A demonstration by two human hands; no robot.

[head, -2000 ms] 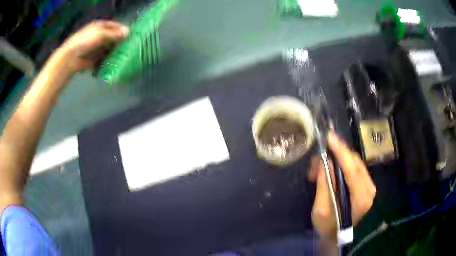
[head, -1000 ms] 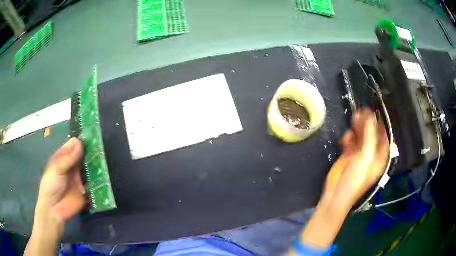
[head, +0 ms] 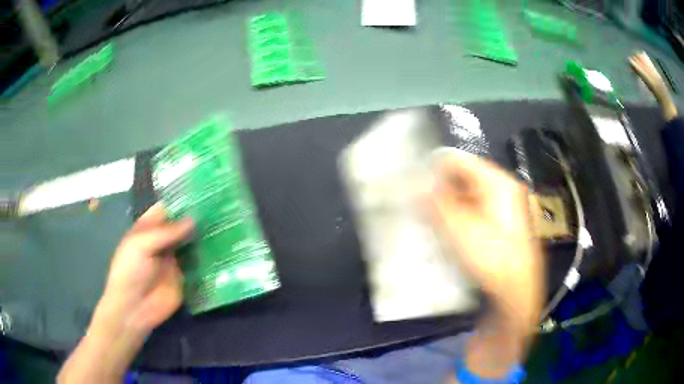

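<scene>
My left hand [head: 150,274] grips a green PCB panel [head: 217,225] by its left edge, tilted above the left part of the black mat [head: 307,300]. My right hand [head: 491,232] holds the whitish cover plate [head: 397,225] by its right side, raised above the mat; both are motion-blurred. The plate and the panel are apart. The solder waste cup is mostly hidden behind the plate and my right hand.
PCB panels [head: 281,49] and a white plate [head: 388,11] lie on the grey-green belt [head: 180,82]. The iron stand with its sponge [head: 551,216] and the solder feeder [head: 611,131] are at the right. Another person's hand [head: 651,75] shows at the far right.
My right hand has moved from the iron stand to the cover plate and lifted it off the mat. My left hand has moved right with the panel, now turned face up more.
</scene>
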